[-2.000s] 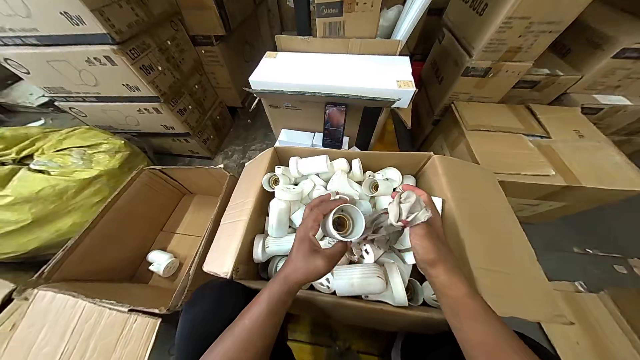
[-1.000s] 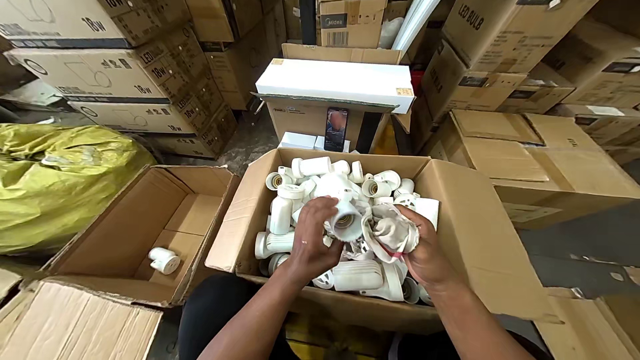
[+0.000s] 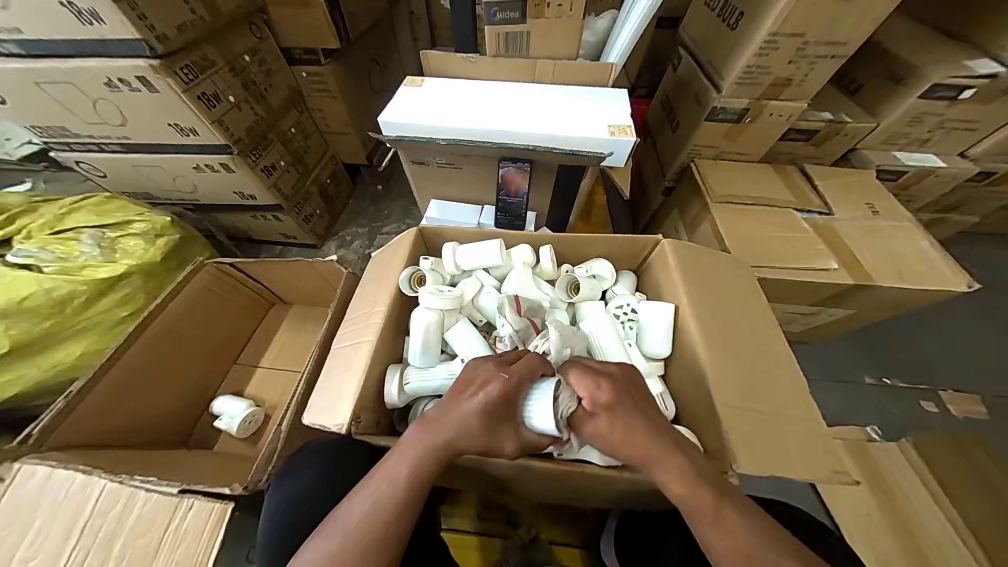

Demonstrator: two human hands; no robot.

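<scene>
My left hand (image 3: 500,402) grips a white plastic lamp holder (image 3: 541,407), lying sideways with its ribbed wall showing. Against its open end my right hand (image 3: 618,405) presses a bunched whitish cloth (image 3: 565,340), part of which trails over the pile with a red stripe. Both hands are close together at the near side of an open cardboard box (image 3: 756,354). Many white lamp holders fill that box, one with its brass-coloured thread (image 3: 577,287) facing up. The fingertips of both hands are partly hidden.
At the left stands a second open cardboard box (image 3: 165,346) holding a white lamp holder (image 3: 238,415), beside a yellow-green sack (image 3: 79,283). A phone (image 3: 513,194) leans upright behind the main box, below a long white carton (image 3: 508,114). Stacked cartons (image 3: 756,47) rise on both sides.
Both hands have moved nearer to me and come together. The lamp holder, its mouth facing up two seconds ago, is now tipped sideways with the cloth pushed against its opening.
</scene>
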